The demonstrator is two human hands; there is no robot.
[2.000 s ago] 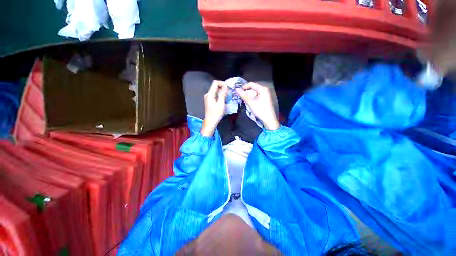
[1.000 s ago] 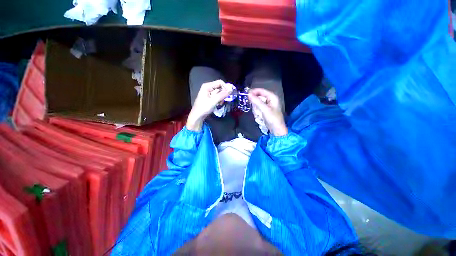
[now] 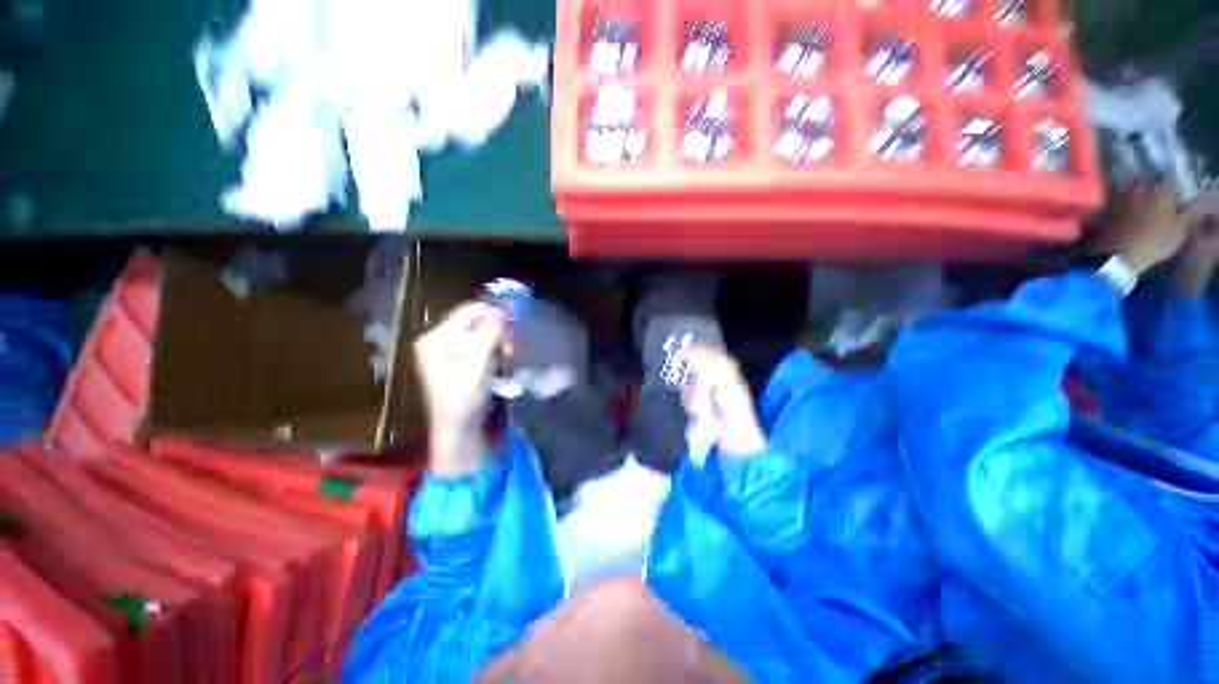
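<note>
My left hand point(image 3: 461, 358) is raised at the left, closed around a crumpled white wipe point(image 3: 511, 388); a small blue-white spot shows at its fingertips, too blurred to name. My right hand point(image 3: 722, 401) is apart from it at the right and holds a small shiny silver-and-dark metal part point(image 3: 678, 361) at its fingertips, above my lap. The orange-red compartment tray point(image 3: 829, 185) lies ahead on top of a stack, with shiny parts in its pockets. Both hands are short of the tray, nearer to my body.
A heap of white wipes point(image 3: 368, 94) lies on the green bench point(image 3: 107, 147). Below are an open cardboard box point(image 3: 267, 354) and several spare orange-red trays point(image 3: 201, 535) on edge. A neighbouring person in a blue smock point(image 3: 1056, 468) is close at the right.
My hands have moved apart, the left one to the left and the right one with the part slightly lower. The view has tilted up, showing the filled tray. The neighbour's blue sleeve no longer covers the tray.
</note>
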